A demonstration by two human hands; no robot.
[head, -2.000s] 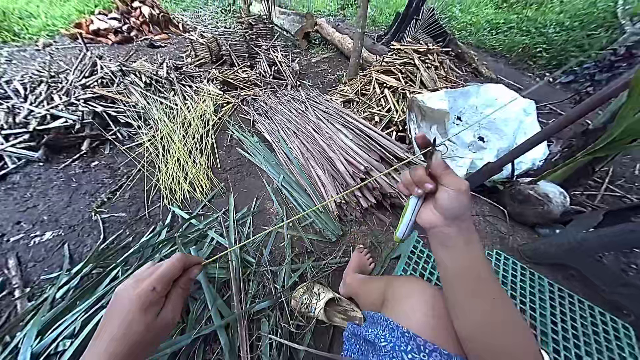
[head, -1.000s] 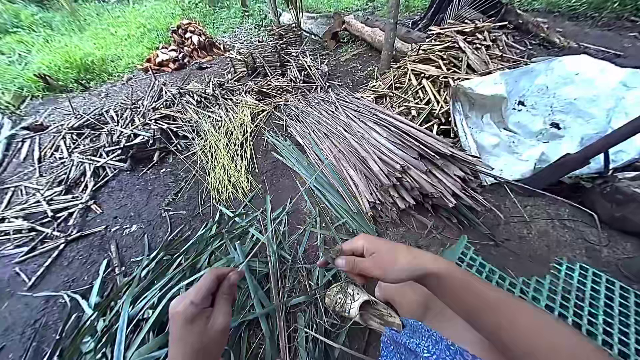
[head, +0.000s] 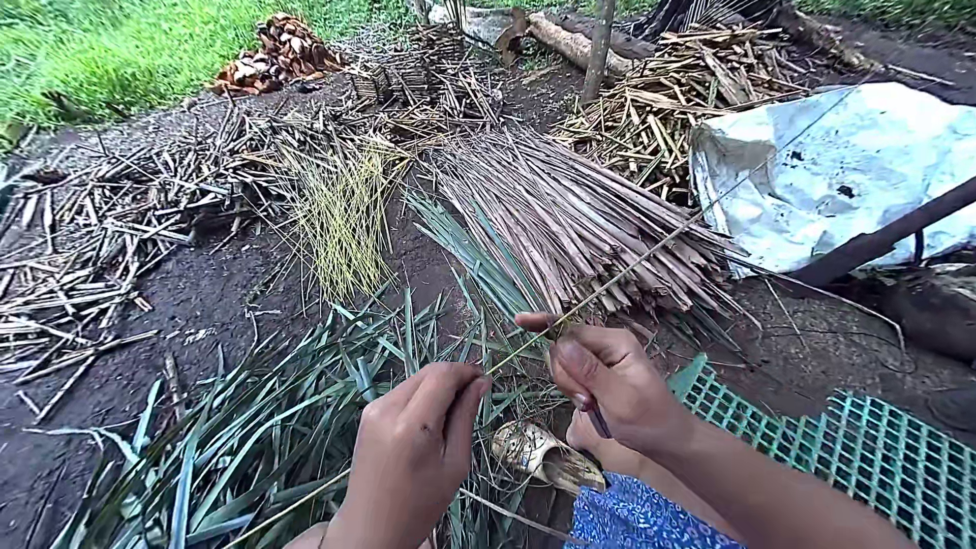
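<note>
A long thin yellow-green leaf midrib (head: 621,273) runs slantwise between my hands and on toward the upper right. My left hand (head: 415,442) pinches it between thumb and forefinger at the lower middle. Just right of it, my right hand (head: 602,374) is closed around a small knife, whose dark end shows below the fist; the midrib crosses at its fingers. How the blade meets the midrib is hidden. Stripped green leaf strips (head: 267,427) lie under and left of my left hand. Yellow-green midribs (head: 343,221) lie in a loose heap farther off.
A bundle of dry brownish stalks (head: 564,213) lies ahead, with green leaves beside it. Stick piles (head: 663,114) stand farther back. A white sheet (head: 839,160) and a dark pole (head: 877,240) are at the right. Green plastic mesh (head: 831,442) and a worn clog (head: 545,457) lie near my leg.
Two seconds ago my hands were far apart with a midrib stretched between them. One second ago they were closer together and low. Now they nearly meet, with a midrib extending to the upper right.
</note>
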